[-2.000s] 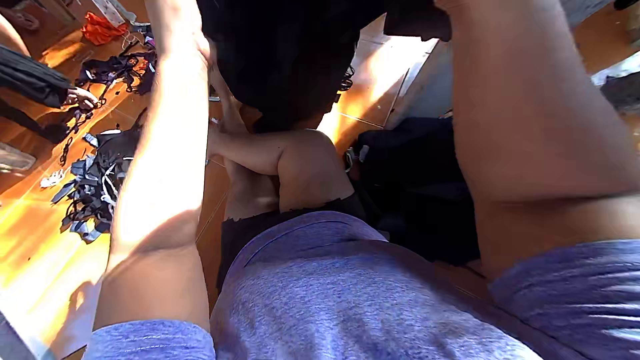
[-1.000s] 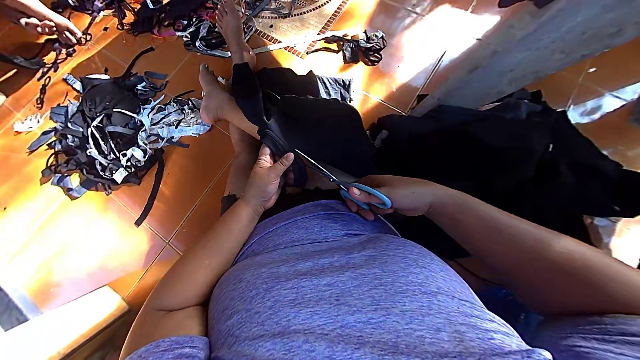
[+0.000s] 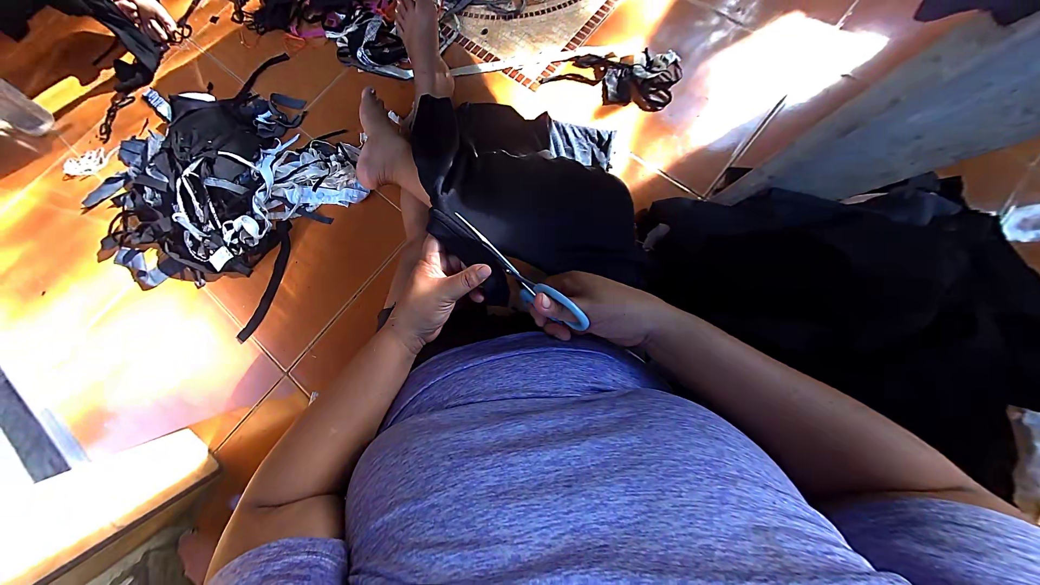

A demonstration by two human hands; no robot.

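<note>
Black fabric (image 3: 536, 203) lies across my lap and legs. My right hand (image 3: 597, 307) holds scissors (image 3: 561, 305) by their light blue handles, and the blades point up and left over the fabric. To their left, my left hand (image 3: 443, 292) is at the near left edge of the fabric, its thumb raised and its other fingers partly hidden under the dark cloth. Whether the blades have cloth between them I cannot tell.
A heap of black and grey fabric strips (image 3: 219, 187) lies on the tiled floor at left. More black cloth (image 3: 837, 301) is piled at right beside a low grey wall (image 3: 894, 114). Another person's hand (image 3: 150, 18) is at top left. A pale ledge (image 3: 122, 504) stands at lower left.
Two seconds ago my arms were raised with black cloth up in front of me; now both hands are low at my lap. Since one second ago the hands have hardly moved.
</note>
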